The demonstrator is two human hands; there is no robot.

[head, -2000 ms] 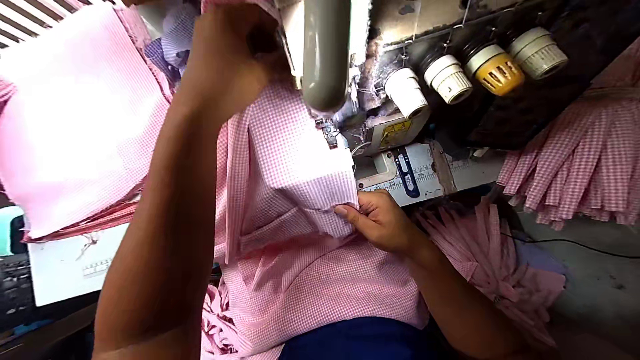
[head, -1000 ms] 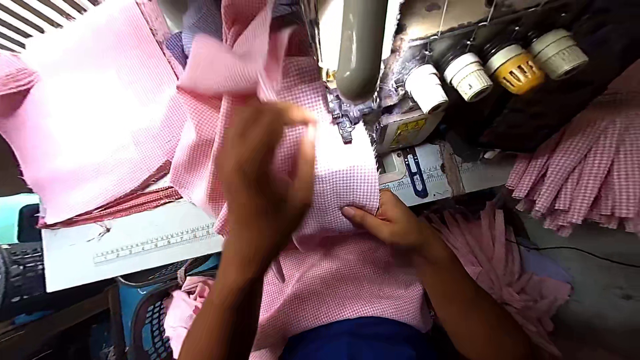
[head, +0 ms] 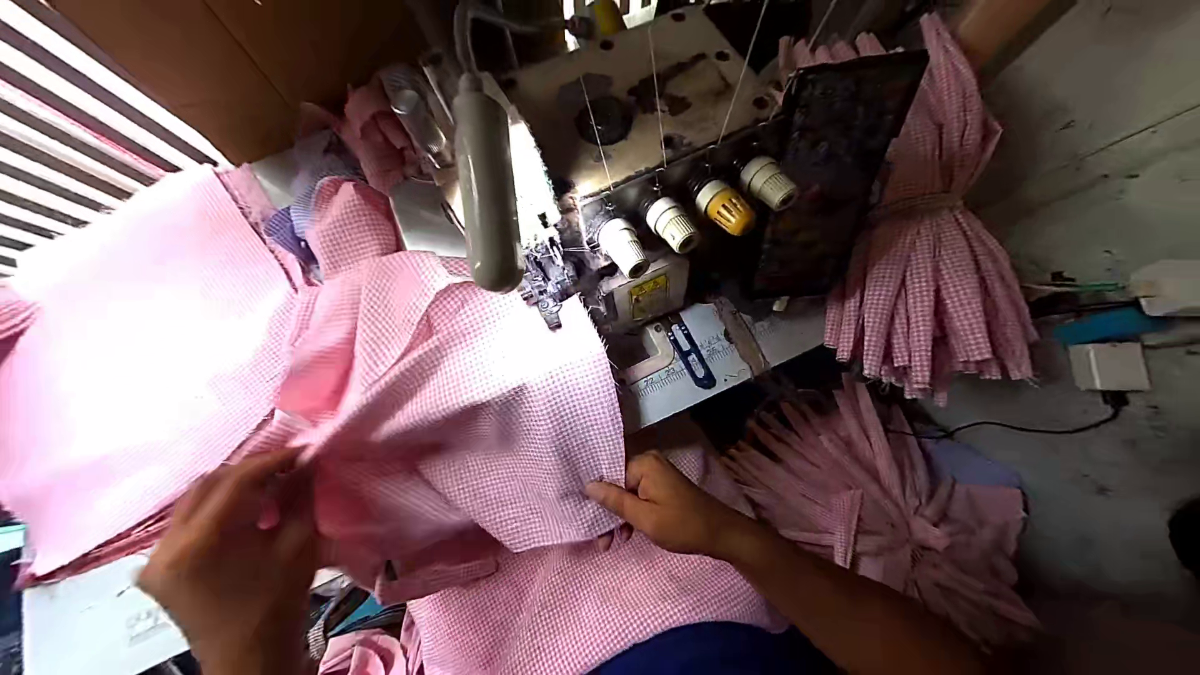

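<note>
Pink-and-white checked fabric (head: 553, 412) lies on the bed of an overlock sewing machine (head: 647, 103), its upper part under the presser foot (head: 551, 305). My right hand (head: 661, 502) pinches the fabric's lower right edge between thumb and fingers. At the left, my left hand (head: 234, 553), blurred, grips a bunched fold of the same pink cloth. More checked cloth (head: 609, 600) drapes over my lap below. Part of the needle area is hidden behind the machine's grey rounded lamp (head: 487, 187).
A stack of pink fabric panels (head: 141, 347) sits at the left on the white table (head: 94, 619). Four thread tension knobs, one of them yellow (head: 727, 208), face me. Bundled checked strips (head: 928, 272) hang at the right, with another bundle (head: 881, 516) below. A black cable (head: 1022, 429) runs along the wall.
My left hand has moved left and down from over the middle of the cloth, drawing a fold with it. My right hand stays at the cloth's right edge. The view has shifted.
</note>
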